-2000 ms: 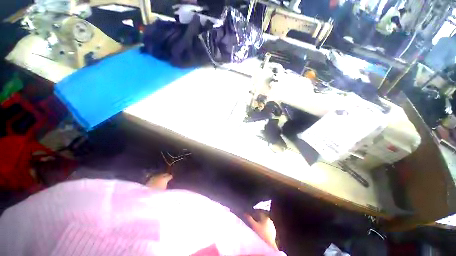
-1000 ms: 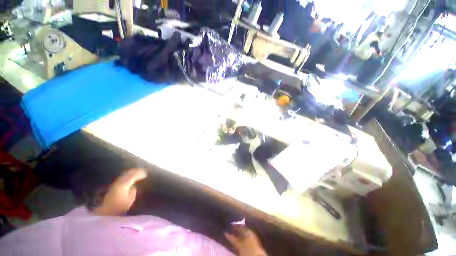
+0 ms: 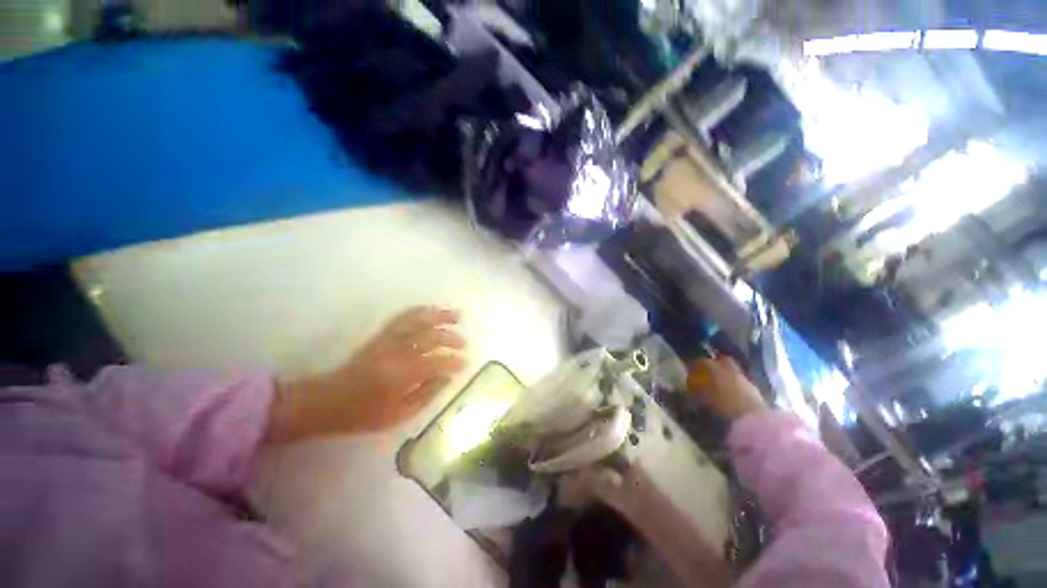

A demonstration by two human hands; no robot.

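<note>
My right hand [image 3: 726, 388] reaches behind the sewing machine's cream head and arm [image 3: 660, 459]. Its fingers are at an orange ball, likely a mandarin [image 3: 698, 377]; the hand is small and partly blurred, and the grip looks closed around it. My left hand [image 3: 411, 365] rests on or just over the cream table [image 3: 253, 281], fingers slightly spread, holding nothing visible. It is left of the dark-outlined bed plate [image 3: 465, 425]. A small white piece [image 3: 496, 503] and dark cloth pieces [image 3: 574, 546] lie by the needle area, which the head partly hides.
A bright blue cloth [image 3: 161, 149] covers the table's far left. A dark garment bundle [image 3: 367, 109] and a shiny clear plastic bag [image 3: 563, 172] lie at the back. Another cream machine [image 3: 700, 195] stands behind. Bright lights glare at the upper right.
Both hands have risen from the lap to table level. The right has gone behind the machine to the orange ball; the left has come over the table. The view has moved closer and tilted.
</note>
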